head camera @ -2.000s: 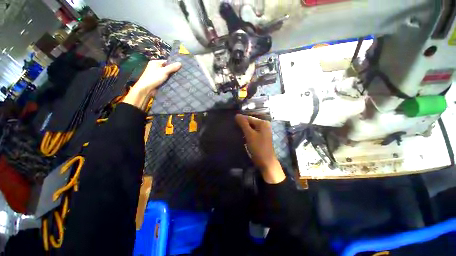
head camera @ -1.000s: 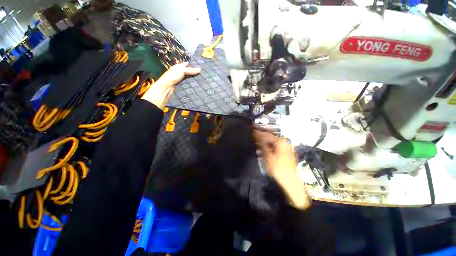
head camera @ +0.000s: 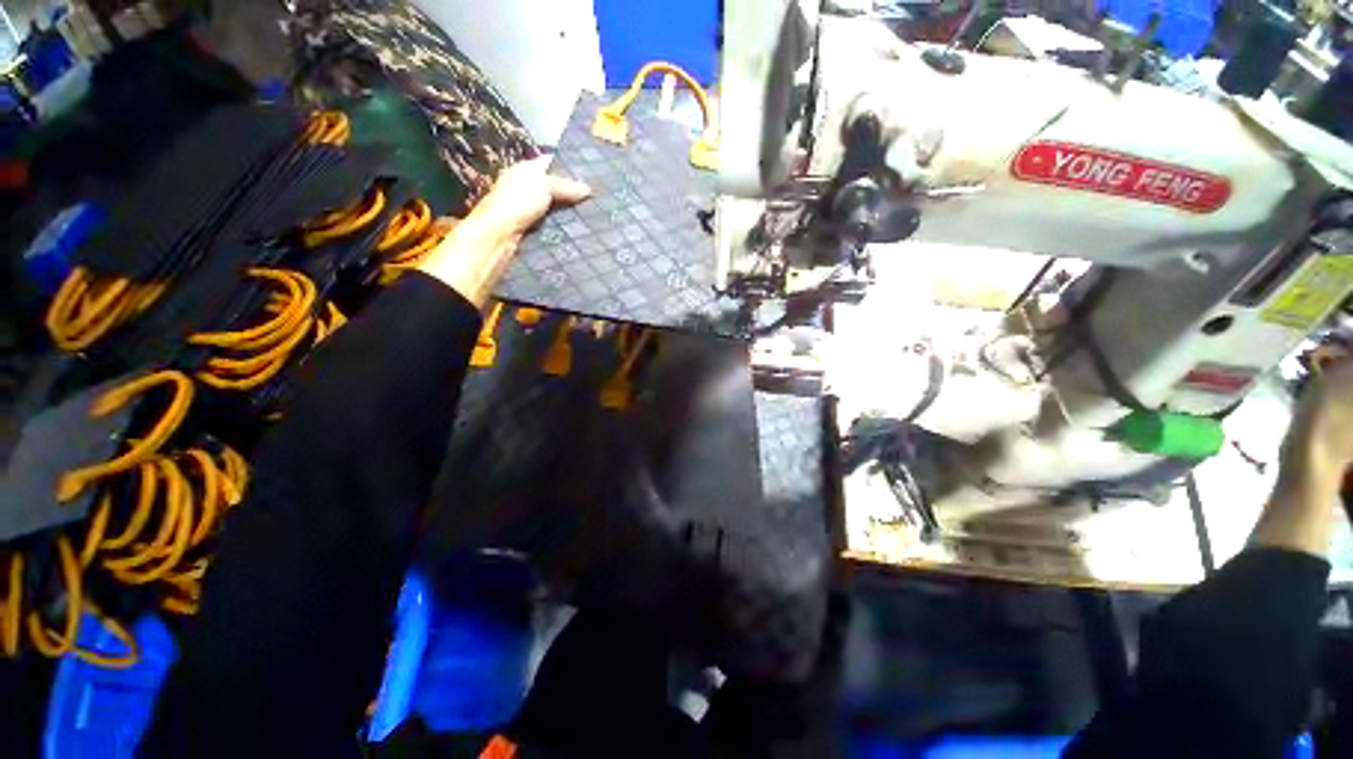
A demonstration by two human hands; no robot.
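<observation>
A dark grey diamond-patterned bag panel (head camera: 616, 223) with an orange-yellow handle (head camera: 660, 74) at its top edge stands up at the left of the needle area (head camera: 757, 289) of the sewing machine. My left hand (head camera: 512, 215) holds the panel's left edge, thumb on the patterned face. A further dark panel part (head camera: 594, 430) hangs below, with orange handle tabs (head camera: 620, 386) near its upper edge. My right hand (head camera: 1318, 438) is at the far right edge, beside the machine's right end, partly cut off; its fingers are blurred and what it touches is unclear.
Stacked dark panels (head camera: 223, 163) with orange-yellow handle loops (head camera: 267, 334) lie at the left. A blue bin (head camera: 401, 653) stands below the work. The white machine head (head camera: 979, 119) reads "YONG FENG". A green thread cone (head camera: 1172, 433) sits at its right. The table has a wood edge (head camera: 1009, 575).
My right hand has left the panel near the needle and moved to the far right. My left hand still holds the panel, and more of its handle shows. The view has shifted.
</observation>
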